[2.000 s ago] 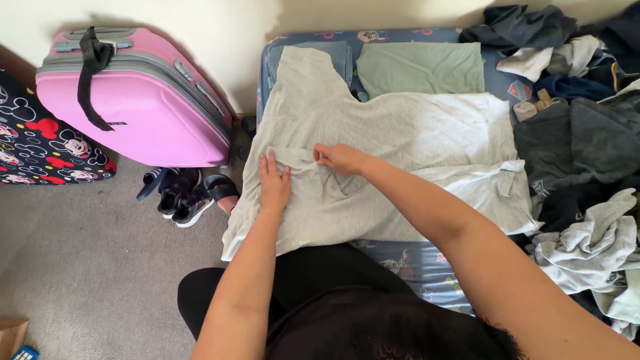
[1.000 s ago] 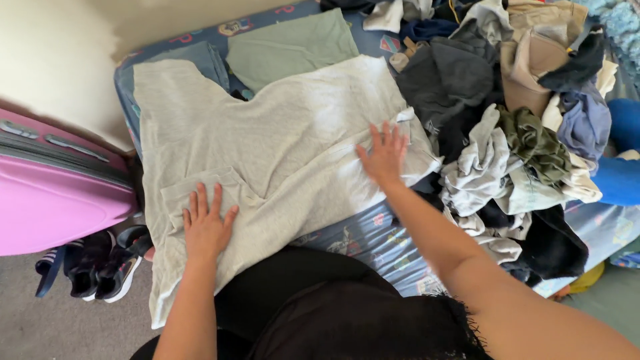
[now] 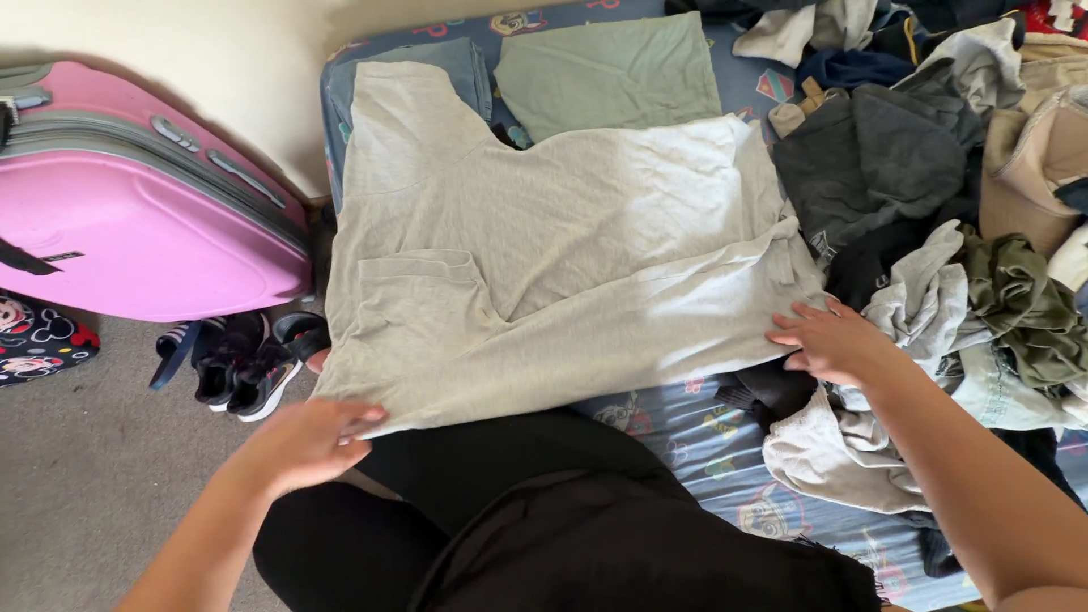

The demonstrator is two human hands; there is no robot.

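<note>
A light grey T-shirt [image 3: 561, 255] lies spread on the bed, its near side folded over lengthwise with a sleeve lying on top at the left. My left hand [image 3: 310, 438] holds the shirt's near left corner, fingers curled at the edge. My right hand [image 3: 829, 340] rests at the near right end of the shirt, fingers spread on the cloth. Beyond the shirt lie a folded pale green cloth [image 3: 608, 76] and a folded blue garment [image 3: 463, 68], partly covered by the shirt.
A heap of loose clothes [image 3: 901, 170] covers the right of the bed, over a patterned blue sheet [image 3: 739, 433]. On the left stand a pink hard-shell suitcase [image 3: 153, 204] and a black cartoon-print bag [image 3: 42, 340]. Shoes [image 3: 246, 374] sit on the grey carpet [image 3: 93, 459] beside the bed.
My left hand has moved from the folded sleeve to the shirt's near left corner. My right hand has gone from the middle of the shirt to its right end. The view has shifted.
</note>
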